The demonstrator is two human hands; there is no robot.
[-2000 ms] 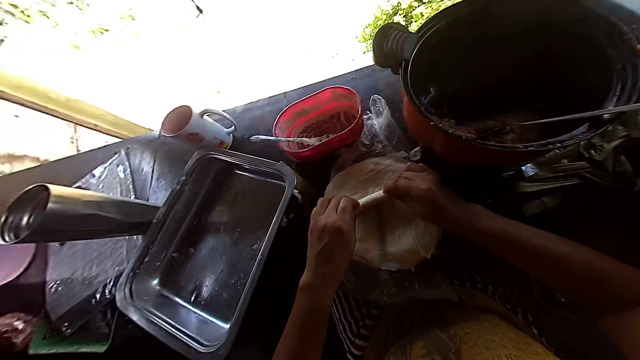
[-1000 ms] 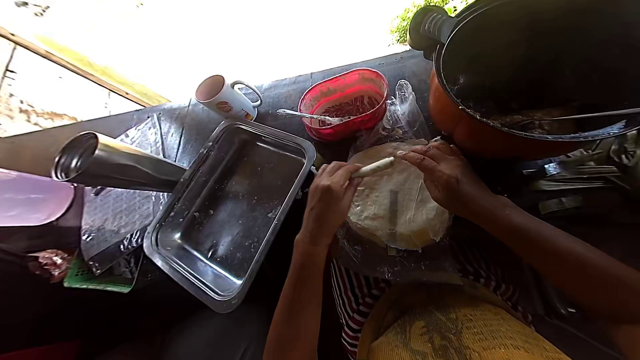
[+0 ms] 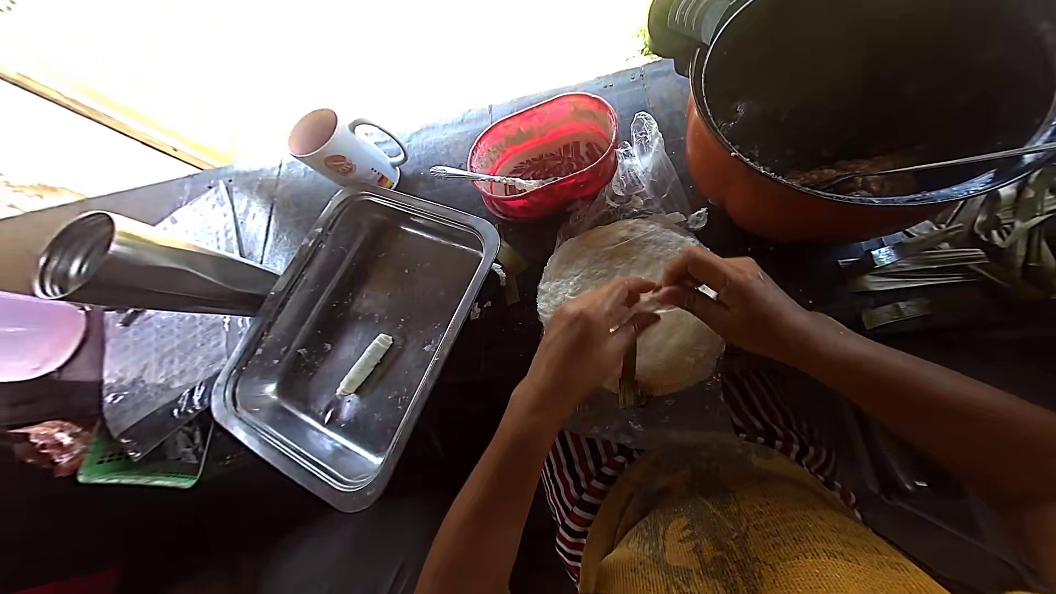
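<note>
A stack of thin round wrappers (image 3: 602,256) lies on clear plastic in front of me, a dark strip on top of it. Over the stack, my left hand (image 3: 590,338) and my right hand (image 3: 734,297) meet, fingertips pinching a thin pale wrapper edge (image 3: 654,304) between them; fingers hide most of it. One slim white roll (image 3: 365,365) rests in the steel tray (image 3: 450,363) to the left. Behind the stack stands a red plastic container (image 3: 543,124) with a spoon (image 3: 495,177) and reddish remains inside.
A large orange pot (image 3: 767,202) holding food and a long-handled utensil stands at right, above leaf strips (image 3: 916,264). At left are a white mug (image 3: 346,148), a metal cylinder (image 3: 165,264) leaning on the tray, a pink bowl (image 3: 37,337) and a green basket (image 3: 144,462).
Both hands held a white roll over the stack before. A white roll now lies in the tray, which held none in the earlier frames, and the hands pinch a thin wrapper edge.
</note>
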